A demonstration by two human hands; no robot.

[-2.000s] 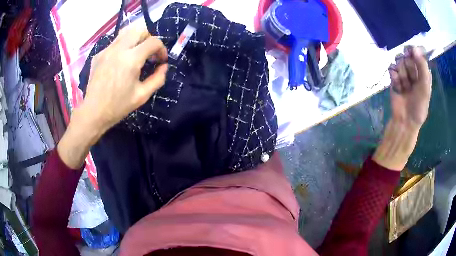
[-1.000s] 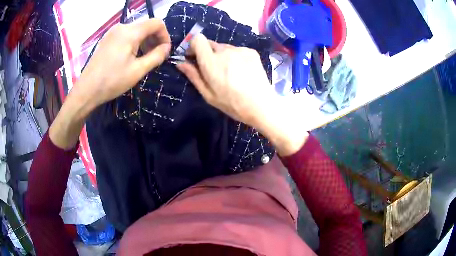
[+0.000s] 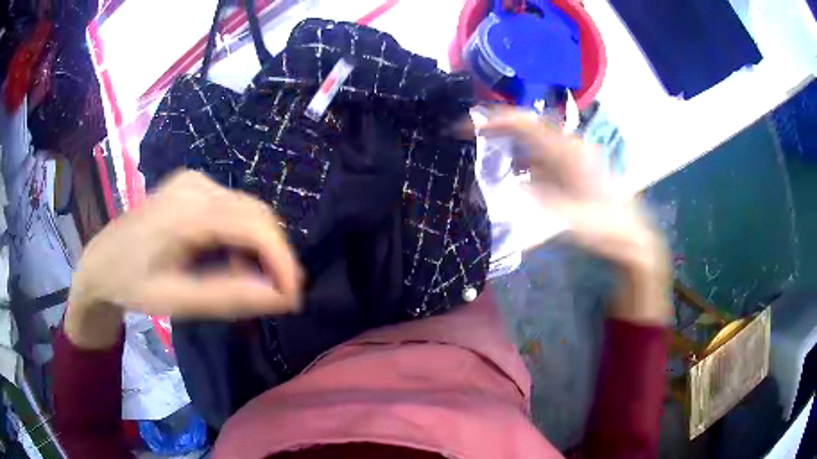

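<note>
The black checked tweed garment lies over the table edge and the pink apron, with its plain black lining showing. A small white label with a red mark lies on the checked cloth near the top. My left hand is blurred above the garment's left part, fingers curled towards the thumb; a needle or thread cannot be made out. My right hand is strongly blurred at the garment's right side, near the red bowl; whether it holds anything cannot be told.
A red bowl with a blue plastic tool stands on the white table at the top. A folded black cloth lies right of it. A grey-green scrap is partly behind my right hand. A wooden piece shows at lower right.
My right hand first came in to the label, then moved away to the right. My left hand has left the label area and moved down. The label now lies uncovered.
</note>
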